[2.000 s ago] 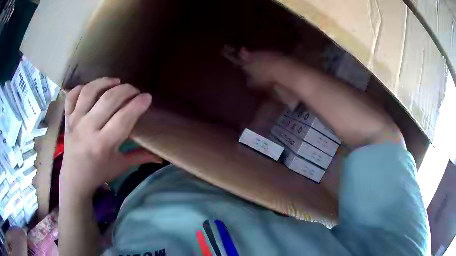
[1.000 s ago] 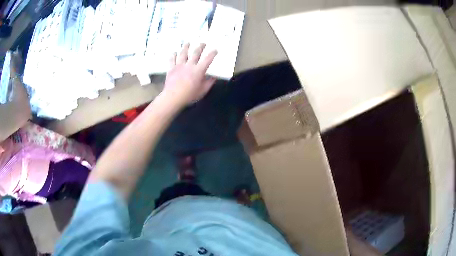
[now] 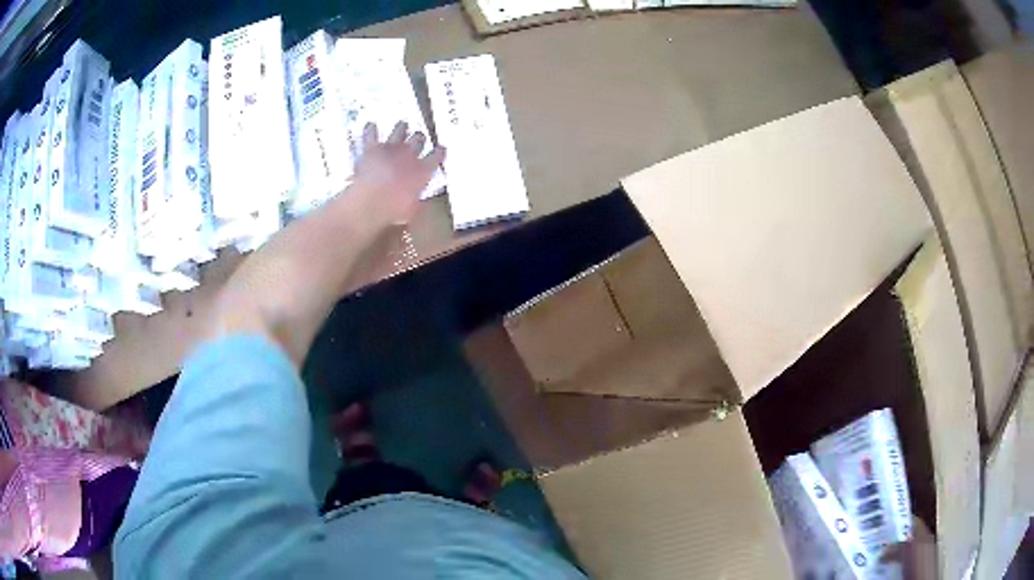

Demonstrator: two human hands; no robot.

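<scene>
My left hand [image 3: 397, 170] lies palm down with fingers spread over the lower end of a white retail box [image 3: 378, 85] on the bench. Another white retail box [image 3: 476, 142] lies just to its right, near the bench edge. My right hand [image 3: 910, 555] is blurred and mostly cut off at the lower right. Its fingers touch the lower end of a retail box [image 3: 864, 482] in the mouth of the big brown carton [image 3: 782, 244]. A second box [image 3: 819, 521] is beside that one. The right hand's grip is hidden.
Overlapping rows of retail boxes [image 3: 164, 159] cover the bench's left part. The cardboard bench top [image 3: 669, 85] has pale panels [image 3: 635, 3] at its back. A smaller brown carton [image 3: 624, 329] stands between bench and big carton. A person in pink [image 3: 51, 487] is at lower left.
My left hand has moved from the big carton's rim to the boxes on the bench. The view has turned toward the bench. My right arm, earlier reaching deep into the carton, is now mostly out of view.
</scene>
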